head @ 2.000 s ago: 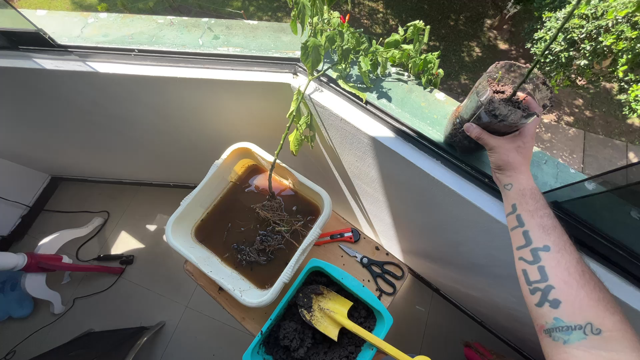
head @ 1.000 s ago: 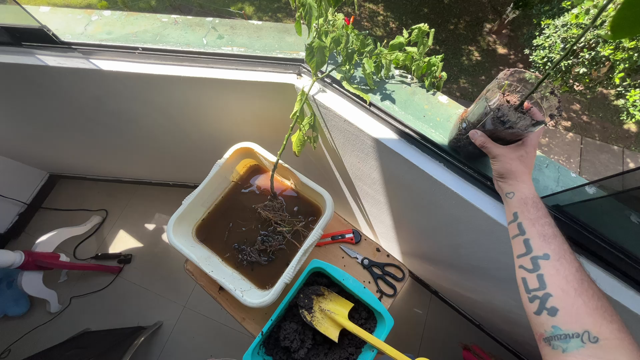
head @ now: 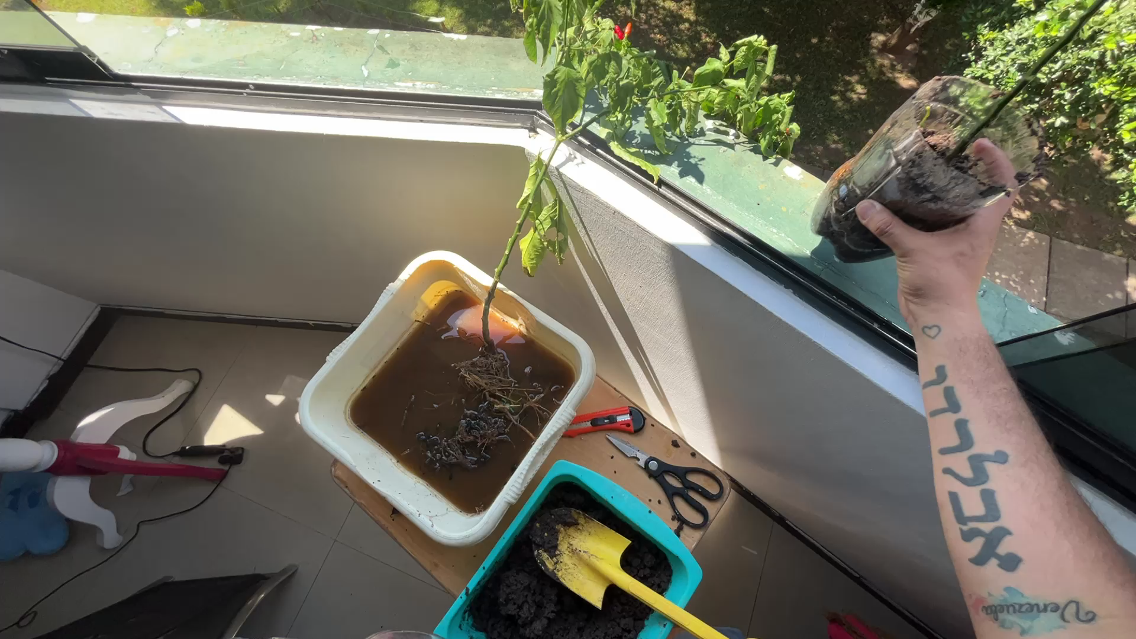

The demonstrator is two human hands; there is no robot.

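Note:
My right hand grips a clear plastic container of soil, held tilted above the outer ledge at the upper right; a thin green stem rises from it. A white plastic basin of brown water stands at the centre. In it sit the bare roots of a pepper plant, whose leafy top leans over the window sill. A teal tub of dark soil is in front, with a yellow hand trowel resting in it. My left hand is out of view.
Black-handled scissors and a red utility knife lie on a wooden board beside the basin. The window frame crosses the right side. A cable and a white-and-red object are on the tiled floor at left.
My right hand has tipped and turned the clear container slightly, and more of its soil side now shows. The basin, plant, trowel and cutting tools have stayed in place.

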